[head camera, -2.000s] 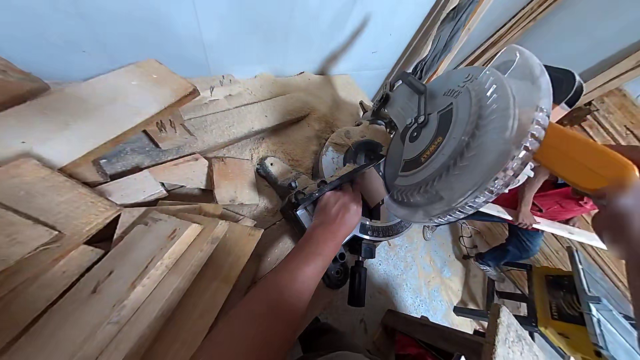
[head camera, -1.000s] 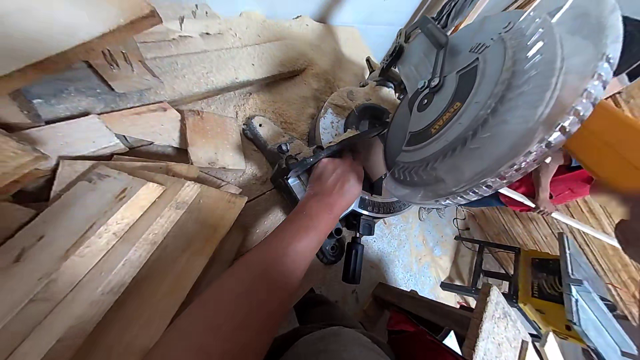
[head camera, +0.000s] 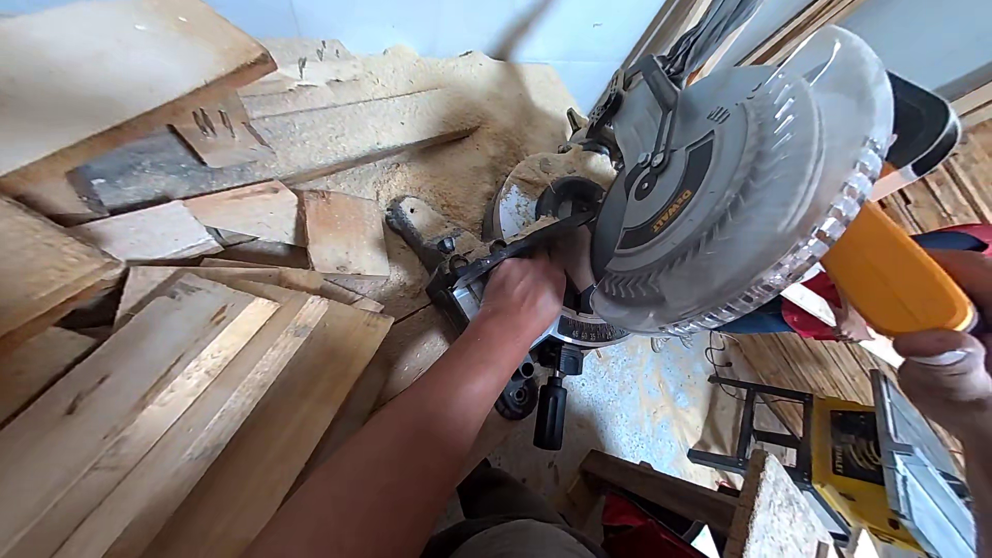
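Observation:
A DeWalt miter saw (head camera: 682, 186) stands before me, its toothed blade under a clear plastic guard (head camera: 845, 201) and tilted up above the base. My left hand (head camera: 527, 291) presses at the saw's table and fence, against a short wood piece (head camera: 572, 263) close beside the blade; its fingertips are hidden. At the right edge, my right hand (head camera: 942, 364) is wrapped round the end of the yellow saw handle (head camera: 899, 271). Below the miter scale (head camera: 593, 329) sticks out a black miter knob (head camera: 550, 415). Sawdust lies heaped behind the fence.
Stacked boards (head camera: 256, 411) and wood offcuts (head camera: 345, 232) fill the left side. A co-worker's red clothing (head camera: 810, 314) shows behind the saw at right, near a pale board. A yellow table saw (head camera: 845, 465) on a black stand is at lower right, beside a wooden beam (head camera: 659, 488).
The view has shifted between frames. My left hand stays at the fence, and the saw head remains raised.

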